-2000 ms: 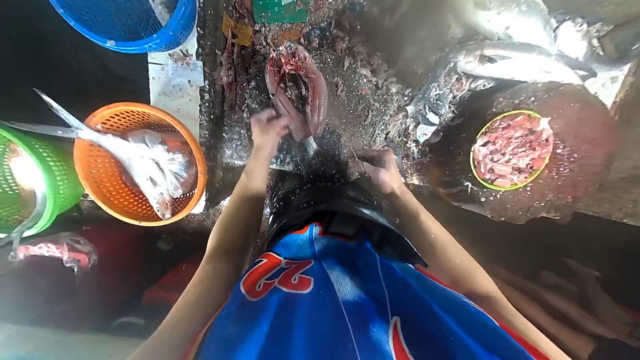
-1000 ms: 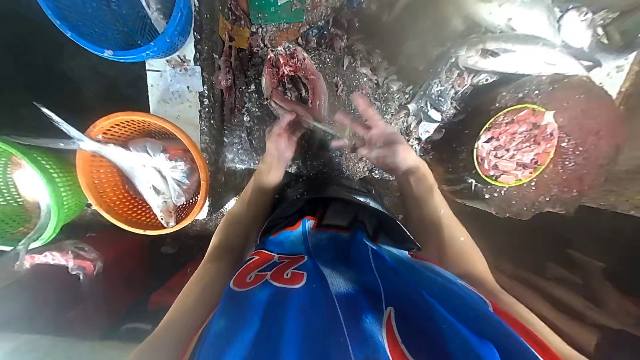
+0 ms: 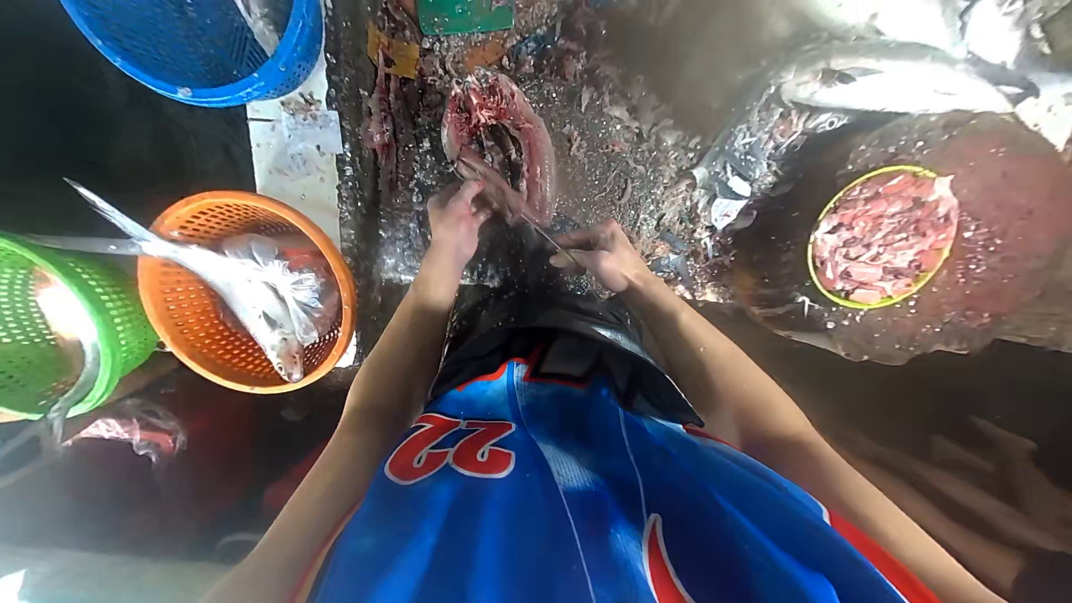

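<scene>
A split-open fish (image 3: 536,155), red inside, lies on the wet, scrap-covered work surface in front of me. My left hand (image 3: 456,218) grips the near left part of its flesh, fingers closed on the edge. To the right, my right hand (image 3: 601,254) is closed on the handle of a knife (image 3: 540,230). The thin blade points up and left toward the fish's near end, close to my left fingers. Where exactly the blade meets the flesh is blurred.
An orange basket (image 3: 155,314) with a whole fish, a green basket (image 3: 126,335) and a blue basket (image 3: 293,63) stand left. At right, a yellow-rimmed container (image 3: 811,251) of cut fish pieces sits on a round board (image 3: 1005,251). Whole fish (image 3: 904,88) lie behind it.
My right hand was spread with its fingers apart a second ago; now it is closed on the knife, lower down. My left hand has stayed near the fish's near left edge.
</scene>
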